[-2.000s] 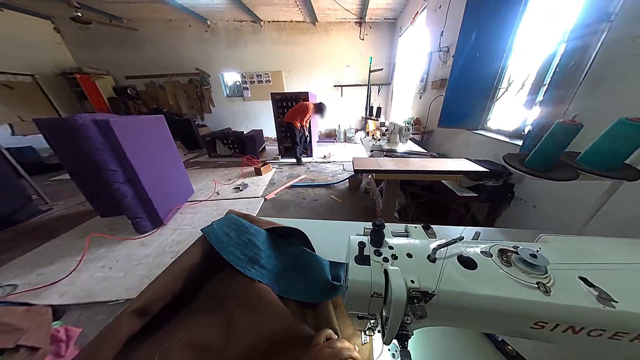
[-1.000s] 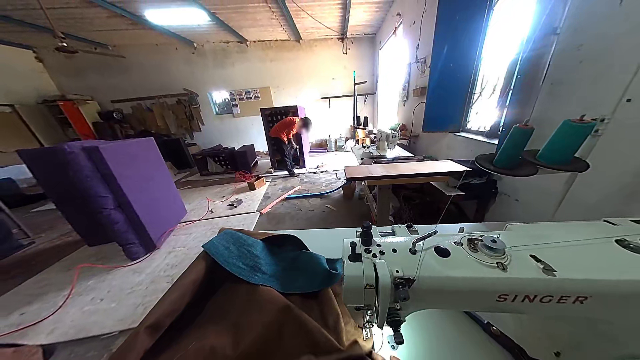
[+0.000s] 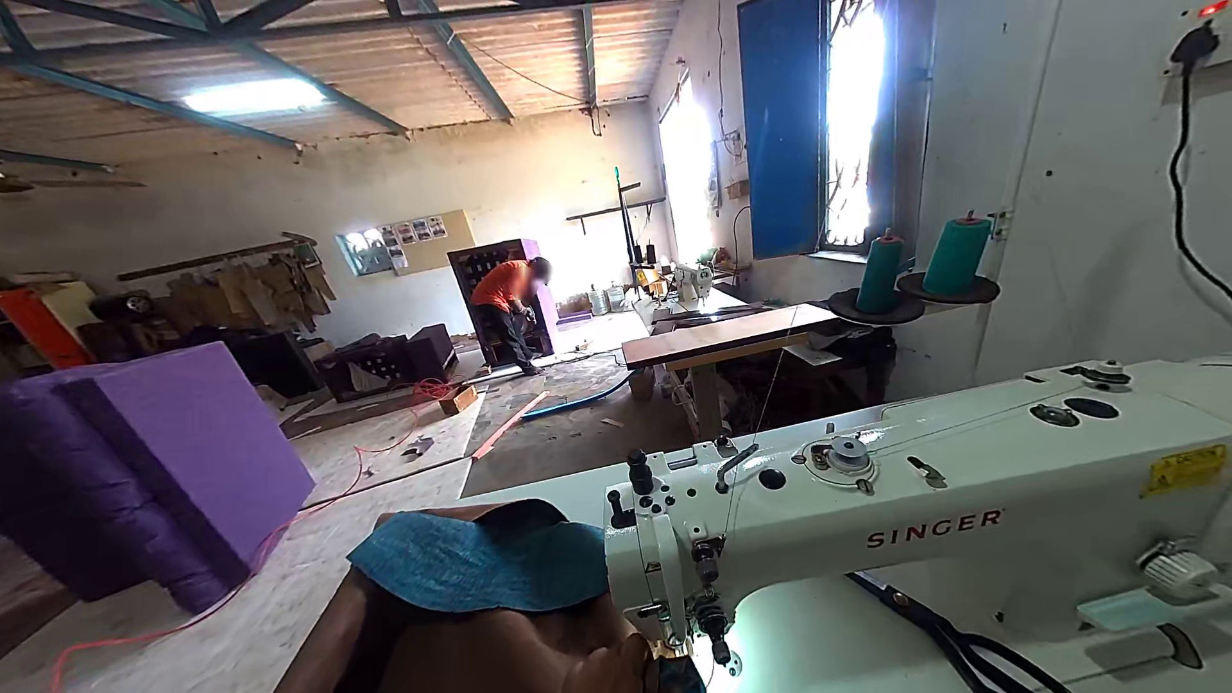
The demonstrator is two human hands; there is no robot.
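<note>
Brown material (image 3: pixel 481 645), which looks like leather or cloth, lies at the bottom of the view with a teal fabric piece (image 3: pixel 472 563) folded over it. Both reach the needle end of a white Singer sewing machine (image 3: pixel 914 520). What looks like part of my left hand (image 3: pixel 611 664) rests on the brown material at the lower edge, left of the presser foot; its fingers blend with the material, so its hold is unclear. My right hand is out of view. Black-handled scissors (image 3: pixel 948 630) lie on the machine bed, under the arm.
Teal thread cones (image 3: pixel 958 255) stand on a holder behind the machine. A purple upholstered block (image 3: pixel 183 462) stands at the left, with a red cable (image 3: pixel 279 539) along the floor beside it. Beyond are a wooden-topped table (image 3: pixel 722 337) and a person in orange (image 3: pixel 505 289), bending.
The view has tilted and shifted. The hand part at the lower edge two seconds ago is not clearly seen one second ago; a similar shape shows there now. The brown material's folds have changed.
</note>
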